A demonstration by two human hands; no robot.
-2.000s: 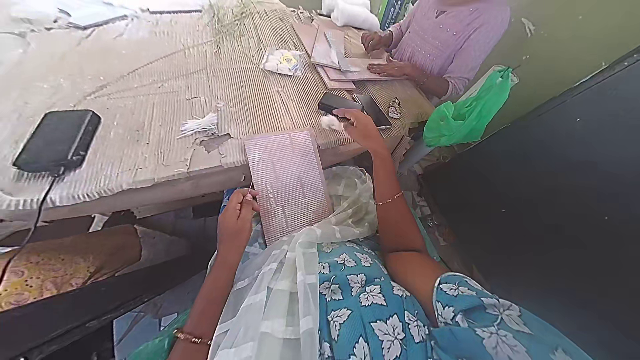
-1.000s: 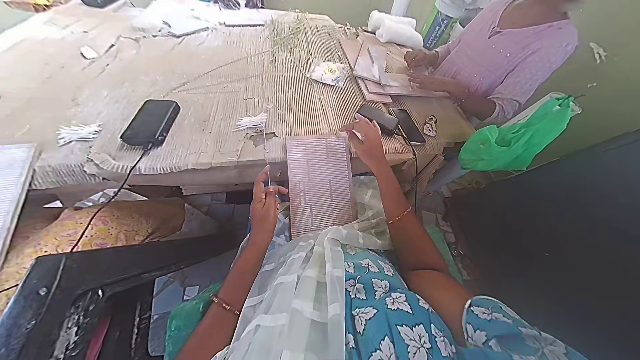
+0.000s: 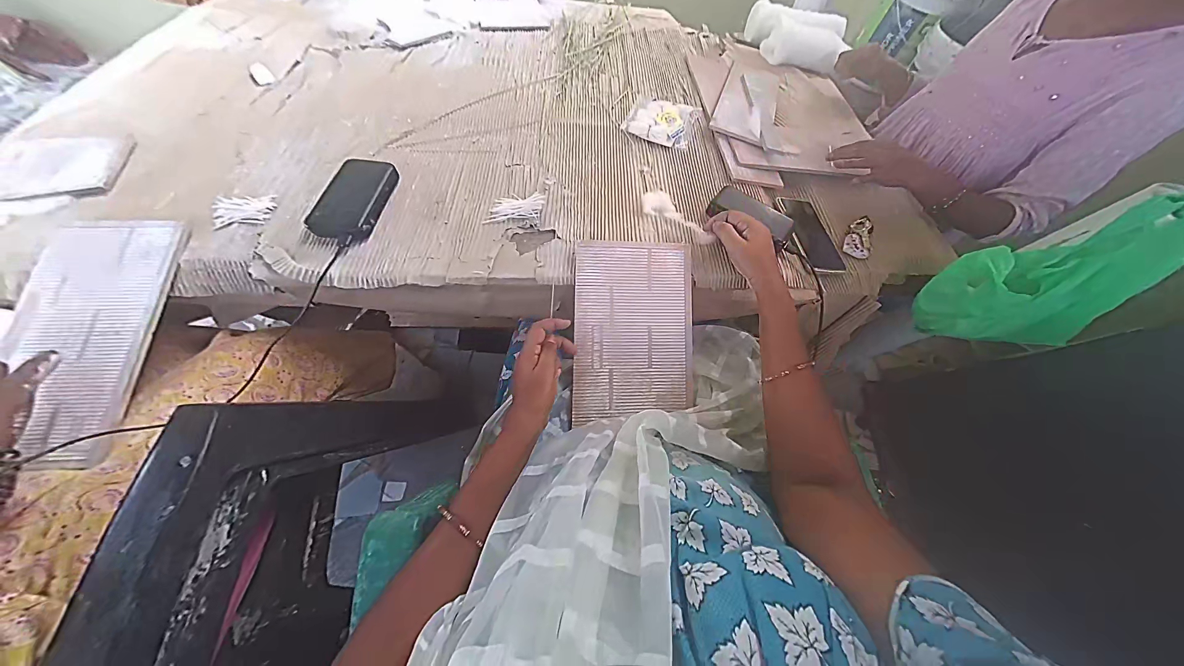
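A flat ribbed rectangular panel leans from my lap against the table's front edge. My left hand is beside the panel's left side, its fingers closed on a thin stick that points up. Over the table, my right hand pinches a wisp drawn out from a tuft of white cotton. Just behind those fingers lies a dark oblong case, and a smartphone is to its right. A bundle of white cotton-tipped sticks lies behind the panel, left of the cotton.
A black power bank with a cable is on the corrugated tabletop, near more white sticks and a plastic packet. A co-worker's hand rests on stacked panels. Another person holds a ribbed panel at left. A green bag hangs right.
A tuft of cotton now shows drawn out from my right hand, which was over the dark case a second ago. The view has swung left, bringing the left-hand person's panel further in.
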